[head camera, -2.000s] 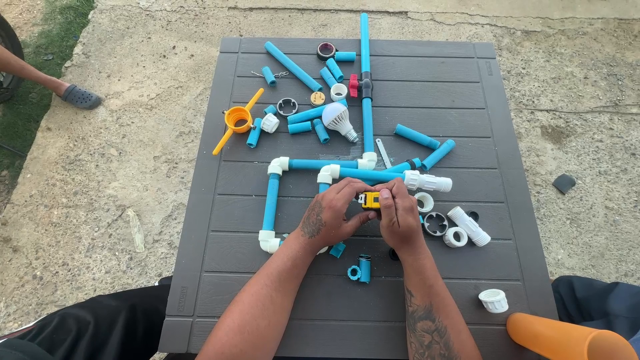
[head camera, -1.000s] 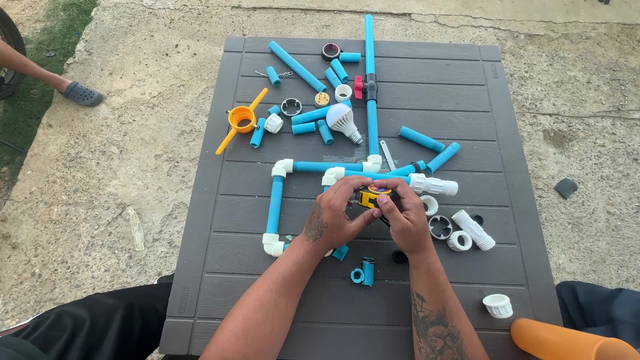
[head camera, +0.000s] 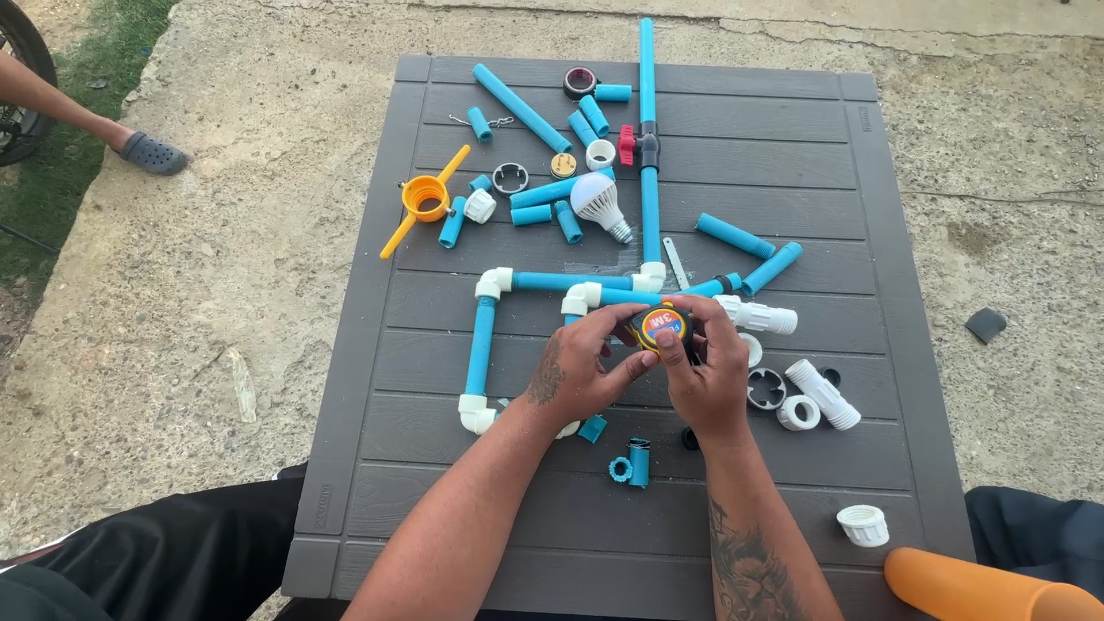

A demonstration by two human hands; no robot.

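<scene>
Both hands hold a yellow and black tape measure [head camera: 662,326] over the middle of the grey table. My left hand [head camera: 586,362] grips its left side with fingers and thumb. My right hand [head camera: 711,366] grips its right side, thumb lying on the round face. Beneath and beyond the hands lies an assembly of blue PVC pipe [head camera: 573,282] with white elbow fittings [head camera: 494,283]. Its long upright run bears a ball valve [head camera: 640,146] with a red handle. A white threaded fitting [head camera: 756,316] is just right of my right hand. The tape's blade is not visible.
An LED bulb [head camera: 597,198], an orange two-handled tool [head camera: 425,199], a roll of tape [head camera: 580,82] and several blue pipe pieces [head camera: 522,108] lie farther back. White fittings [head camera: 824,394] lie at right, near an orange pipe [head camera: 992,586]. Another person's foot in a grey clog [head camera: 153,153] rests at left.
The tape measure has been turned in my hands, so its round face now shows upward. My right thumb now lies on that face. The pipes and fittings stay where they were.
</scene>
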